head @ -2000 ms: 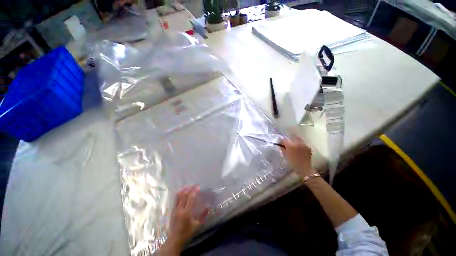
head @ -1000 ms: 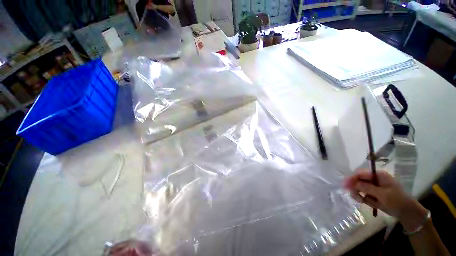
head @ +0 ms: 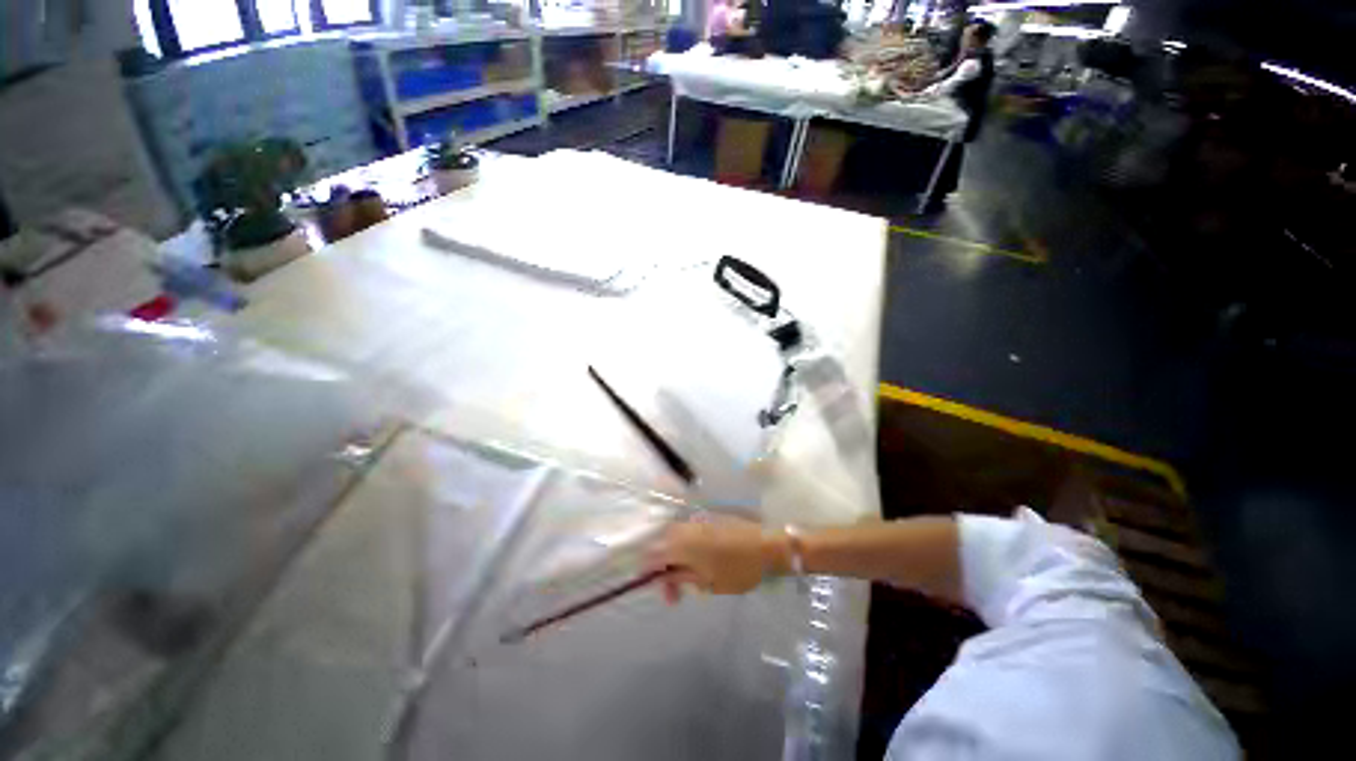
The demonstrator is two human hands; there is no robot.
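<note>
My right hand [head: 714, 559] is shut on a thin dark brown-red stick, perhaps tweezers [head: 588, 605]. The stick points left over the stacked clear plastic bags [head: 595, 699], its tip just above or on them; contact cannot be told. A row of small marks runs along the bags' near edge at the right. A blurred, lifted-looking sheet of clear plastic [head: 164, 461] fills the left side. A bracelet is on my right wrist. My left hand is not in view.
A black tapered pen or tool [head: 641, 425] lies beyond my hand. A label holder with a black loop handle [head: 748, 286] and pale label strip [head: 836, 402] stands near the right edge. White sheets [head: 521, 256], potted plants [head: 256, 204], and people at a far table [head: 803, 92].
The view has swung right. The blue crate and my left hand have left the picture. My right hand has moved inward over the bags, and the stick, upright before, now points left.
</note>
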